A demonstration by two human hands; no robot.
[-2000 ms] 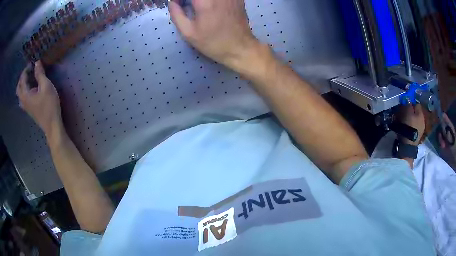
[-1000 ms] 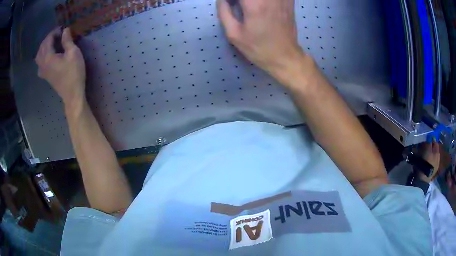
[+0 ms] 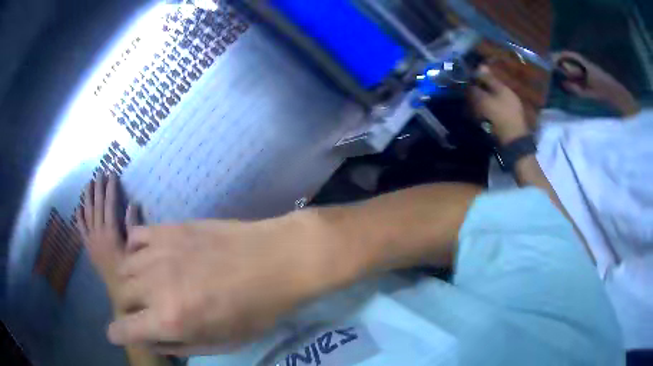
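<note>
Several patterned circuit strips (image 3: 172,82) lie in rows on the perforated bed (image 3: 222,164), dark against strong glare. An orange-brown striped piece (image 3: 57,250) lies at the bed's far left. My left hand (image 3: 104,218) rests palm down with its fingers extended at the lower left end of the rows. My right hand (image 3: 186,282) is blurred and close to the camera, crossing in front of my left wrist. Its fingers are curled, and I cannot tell if it holds anything.
The blue roller (image 3: 344,36) and its silver end bracket (image 3: 387,125) stand at the bed's upper right. Beyond are a person's hand (image 3: 501,107) with a dark wristwatch (image 3: 517,150), a reddish-brown sheet bundle (image 3: 530,32), and another hand (image 3: 605,86) holding scissors (image 3: 571,67).
My view has turned right, bringing in the roller bracket and the other person. My right hand has come off the bed's far side and across to my left hand, which now lies flatter.
</note>
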